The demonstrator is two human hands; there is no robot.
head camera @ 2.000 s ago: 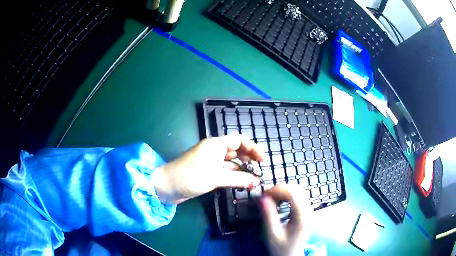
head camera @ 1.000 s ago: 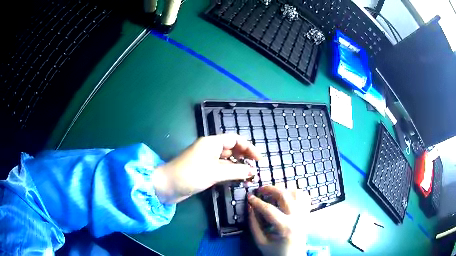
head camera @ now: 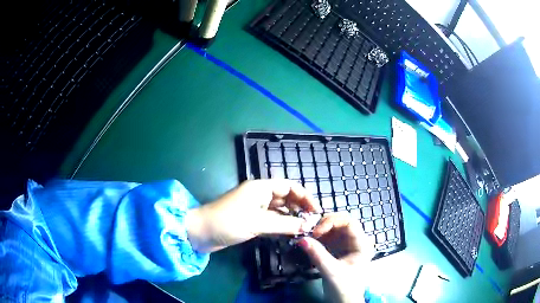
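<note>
The black working tray [head camera: 355,195] with a grid of rounded-square pockets lies on the green mat. My left hand [head camera: 251,214] is over its near left part, fingers curled round a small clump of metal parts [head camera: 306,222]. My right hand [head camera: 340,245] meets it there, thumb and fingertips touching the parts at my left fingertips. Whether the right fingertips hold a part of their own cannot be told. The hands hide the tray's near left pockets.
A far black tray [head camera: 322,50] carries three silvery part piles [head camera: 349,27]. A blue bin [head camera: 418,89], a pale card [head camera: 404,141], a smaller black tray [head camera: 457,219] and a red box [head camera: 501,218] are right. A second pale card [head camera: 428,285] lies near right. Black trays [head camera: 65,71] stand left.
My right hand has moved up from the tray's near left pockets to my left fingertips. The whole view has shifted slightly, so the bench sits lower in the picture.
</note>
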